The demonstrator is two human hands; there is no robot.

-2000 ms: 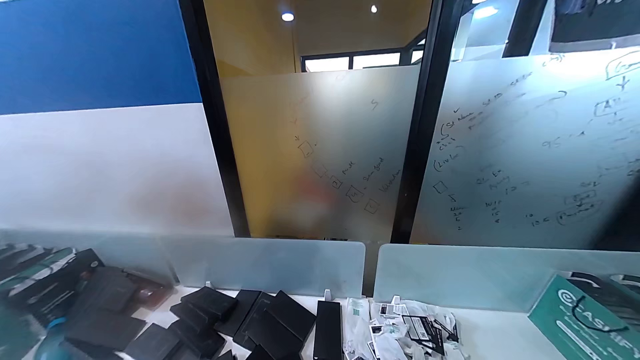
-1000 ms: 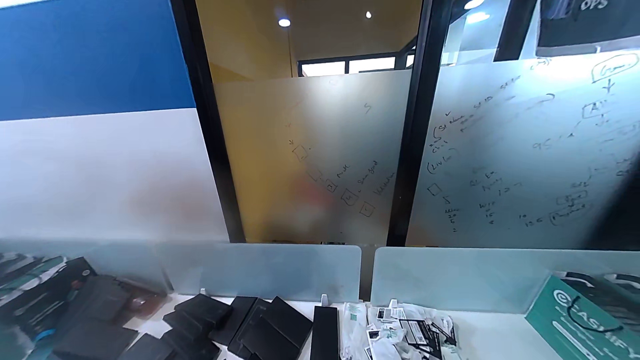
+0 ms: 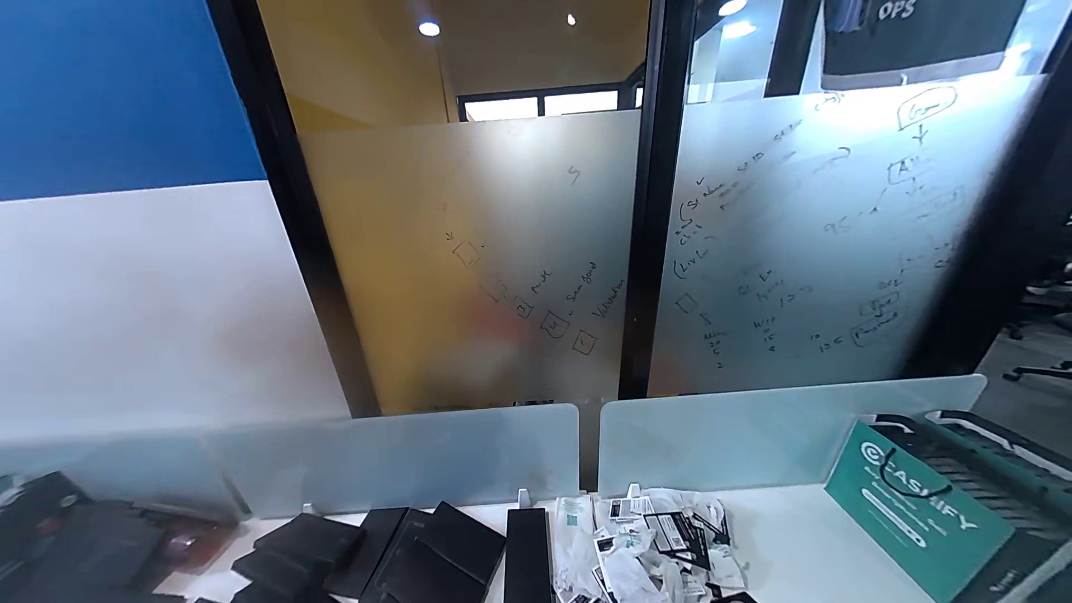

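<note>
Neither of my hands is in view. On the white desk [image 3: 796, 536] lie several flat black boxes [image 3: 444, 548] in a loose, overlapping pile. Just right of them a long narrow black box [image 3: 528, 557] points away from me. Beside it is a heap of clear plastic packets [image 3: 628, 569] with printed labels. Toward the right edge a green paper carrier bag [image 3: 917, 511] with a black cord handle leans with other bags behind it.
Frosted desk dividers [image 3: 402, 456] run along the back of the desk. Behind them stand a black-framed glass partition [image 3: 502, 209] with handwriting and a blue and white wall [image 3: 142, 293]. More dark items [image 3: 92, 544] lie at the far left, and office chair legs [image 3: 1038, 368] show at right.
The view has shifted slightly, showing a bit more at the right. Nothing on the desk has plainly moved.
</note>
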